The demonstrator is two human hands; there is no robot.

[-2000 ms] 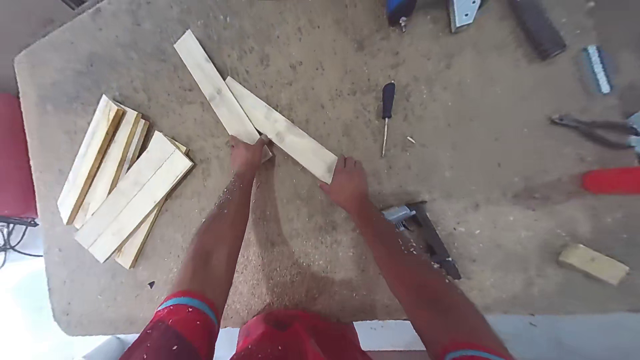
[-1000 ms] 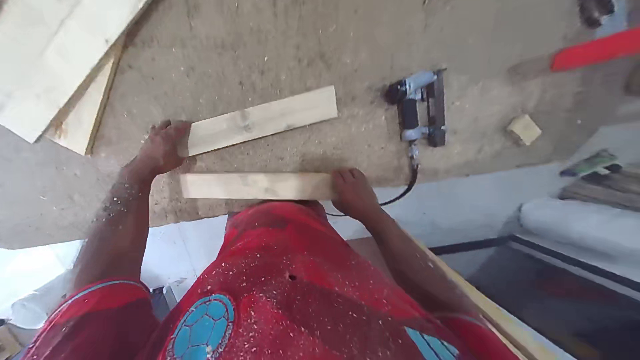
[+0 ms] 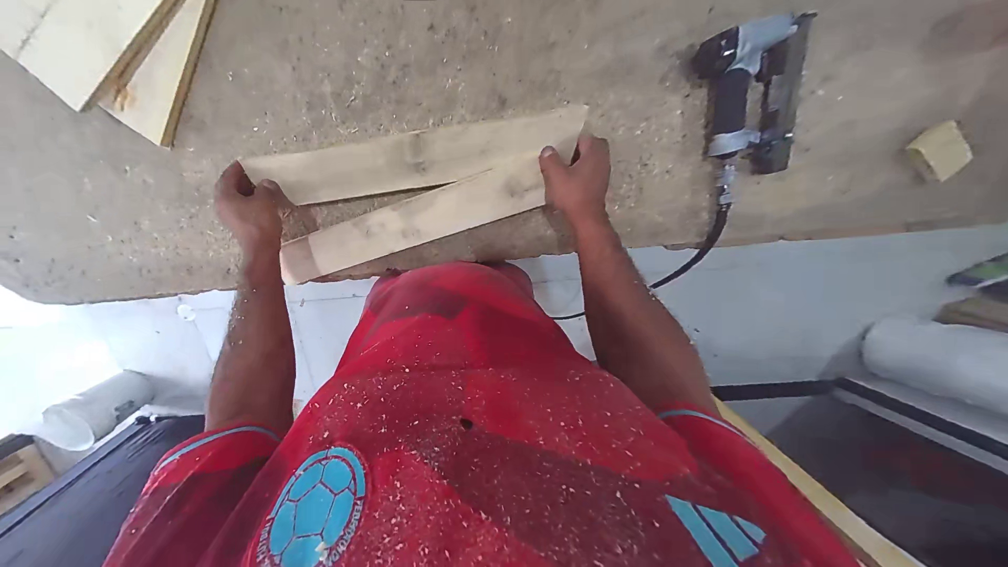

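Two flat wooden strips lie on the workbench near its front edge, forming a narrow V whose arms meet at the right. My left hand (image 3: pixel 253 206) grips the left end of the farther strip (image 3: pixel 394 161). My right hand (image 3: pixel 579 175) holds the right end of the nearer strip (image 3: pixel 417 214), thumb on top, where it meets or overlaps the farther one. The left end of the nearer strip reaches the bench edge, free of my left hand. Right of my right hand, a pneumatic nailer or stapler (image 3: pixel 744 90) lies with its air hose (image 3: pixel 709 240) attached.
More wooden boards (image 3: pixel 94 55) lie overlapped at the upper left of the workbench (image 3: pixel 504 71). A small wood block (image 3: pixel 941 150) sits at the right. Sawdust is scattered about. White wrapped rolls (image 3: pixel 937 358) are below the bench on the right, and the hose hangs over the edge.
The strips were apart one second ago; their right ends now meet in a V. My right hand has moved up from the bench's front edge with the nearer strip.
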